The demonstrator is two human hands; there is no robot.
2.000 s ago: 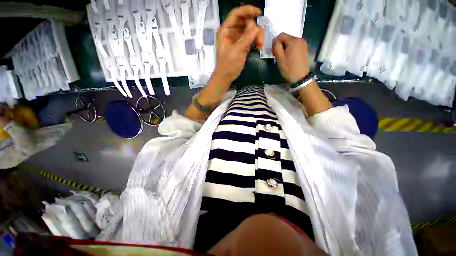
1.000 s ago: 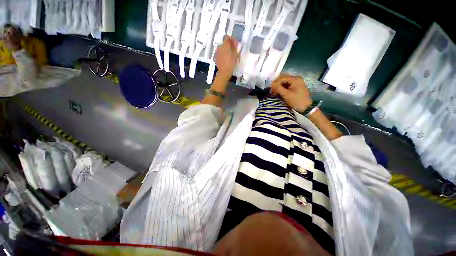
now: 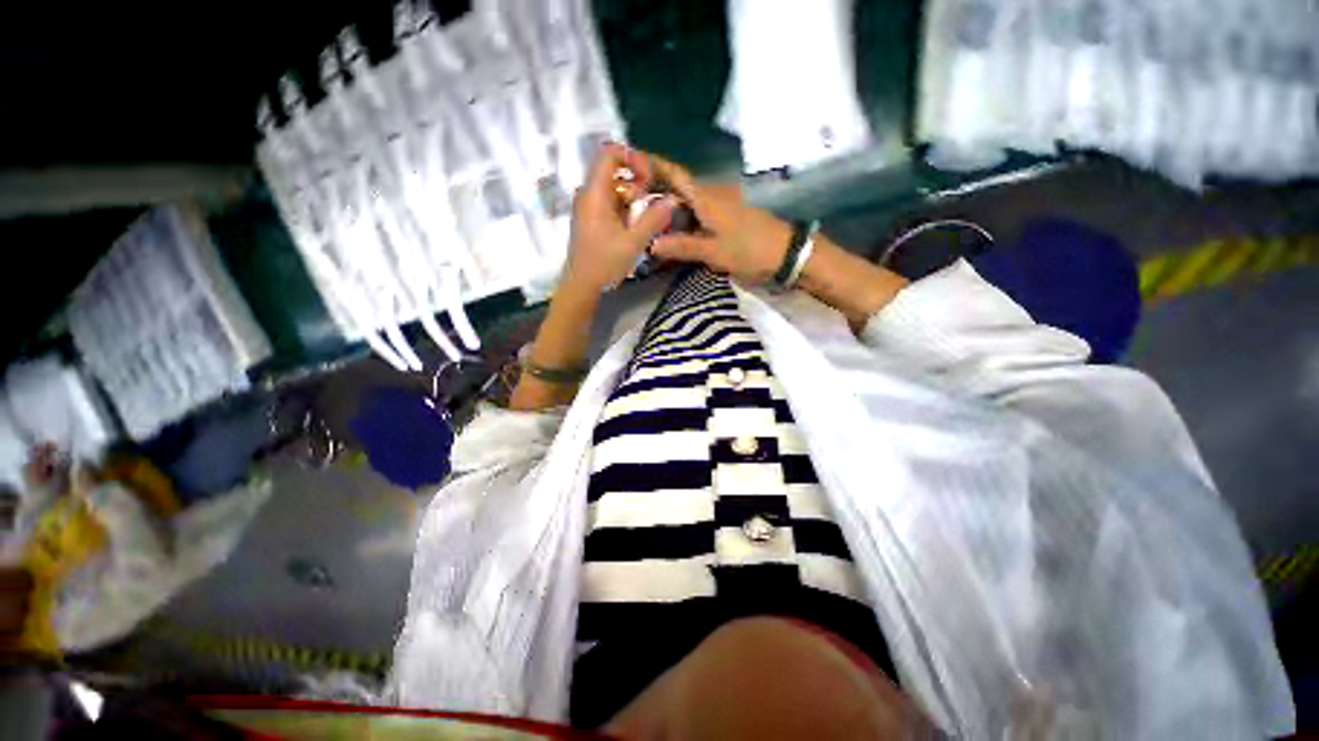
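Note:
My left hand (image 3: pixel 602 225) and my right hand (image 3: pixel 719 232) are close together at the bench's front edge. Between their fingers is a small smartwatch (image 3: pixel 668 217) with a dark face and a white part; it is blurred and mostly covered by the fingers. The white tray (image 3: pixel 311 239) of watches with white straps lies left of my hands, several straps hanging over its front edge. A stack of empty bags (image 3: pixel 793 87), flat and white, lies on the bench ahead and right of my hands.
A tray of bagged watches (image 3: pixel 1070 87) is at the far right. Neighbouring trays (image 3: pixel 159 319) lie at the left along the dark green bench (image 3: pixel 658 73). Round blue stools (image 3: pixel 1063 282) stand under the bench edge. Another person (image 3: pixel 109 557) is at the lower left.
My left hand has left the tray and met my right hand, and a watch now shows between them. The head view has turned and blurred, shifting the trays and stack leftward.

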